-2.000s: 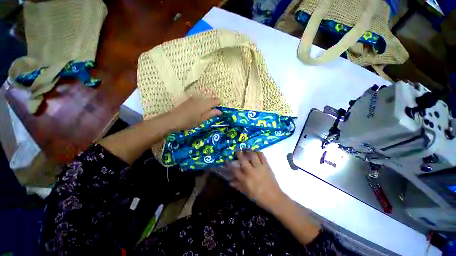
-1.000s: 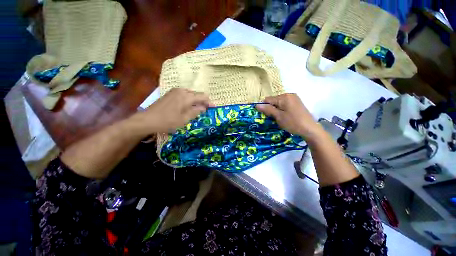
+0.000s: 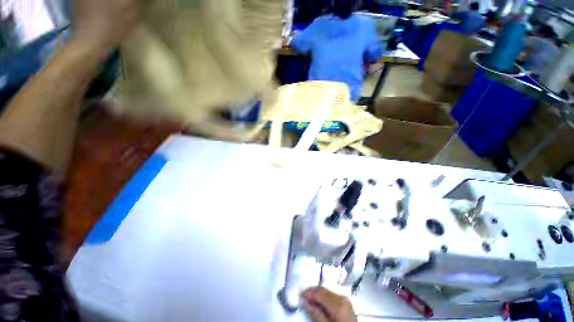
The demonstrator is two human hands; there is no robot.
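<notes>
The beige woven tote bag is blurred at the top left, raised above the table. My left hand is at the bag's upper left, blurred and cut off by the top edge; it appears to grip the bag. My right hand is low in the middle, partly cut off by the bottom edge, at the left end of the sewing machine, below the needle area. Its fingers are bent together; whether they hold anything cannot be told. No lining shows on the raised bag.
Another tote bag with blue lining lies at the table's far edge. A red-handled tool lies on the machine bed. Blue tape marks the white table's left edge. Beyond are a person in blue, a carton and a thread stand.
The view has swung up and right. Both hands were on the bag's lining edge; now the left has carried the bag up and left, and the right is at the machine.
</notes>
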